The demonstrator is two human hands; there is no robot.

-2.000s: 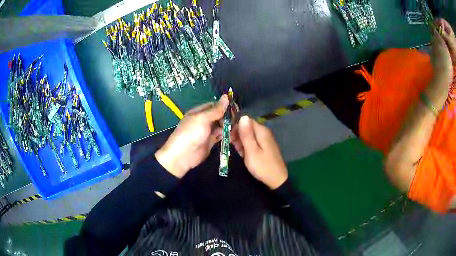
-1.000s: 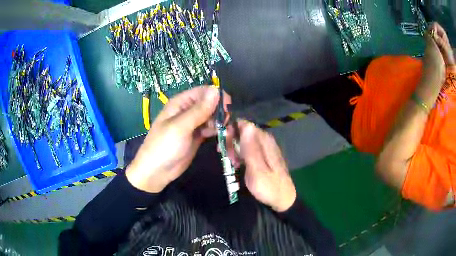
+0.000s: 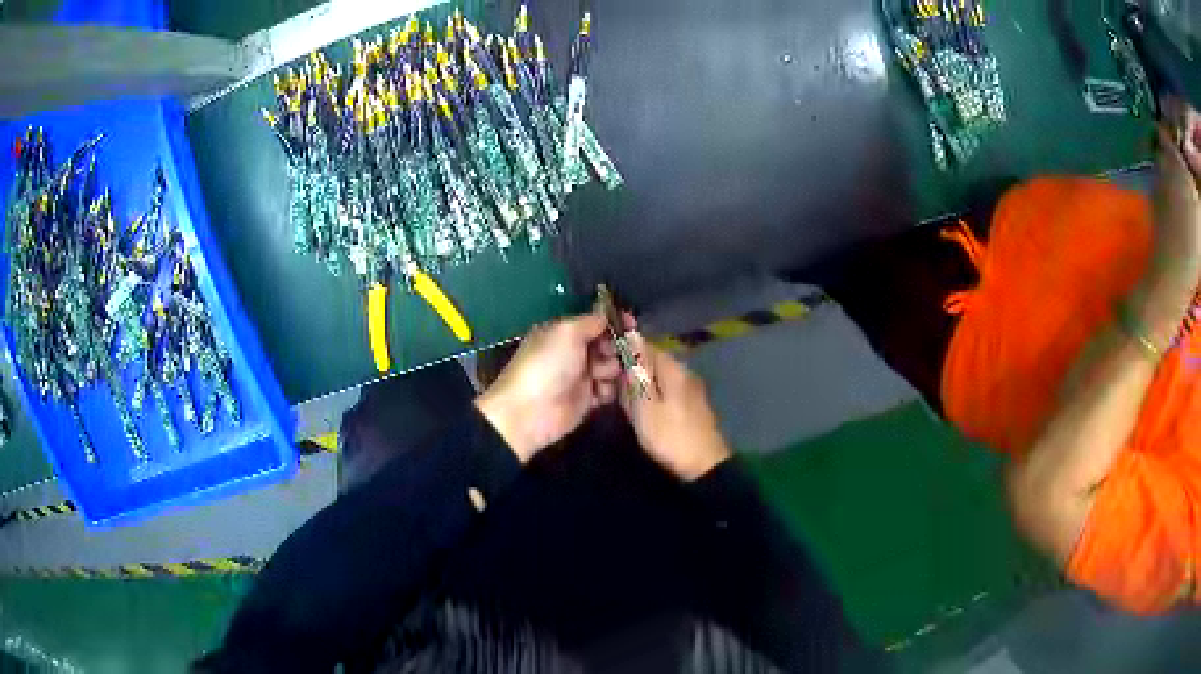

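A circuit board assembly is held between my two hands, pointing away from me and foreshortened; its far end is brownish and blurred. My left hand pinches its far part from the left. My right hand closes around its near part from the right. The fingers hide much of it, and I cannot tell whether a tool is among them. A dense board pile lies in front, yellow ends away from me. Yellow-handled pliers lie at the bench edge, jaws under the pile.
A blue plastic tray with loose boards stands at the left. A black mat lies right of the pile. Another board bunch lies at the far right. A person in orange sits at the right. A grey post crosses the upper left.
The board has turned from hanging towards me to pointing away, foreshortened. Both hands have drawn closer together around it. The pliers' handles show fully again.
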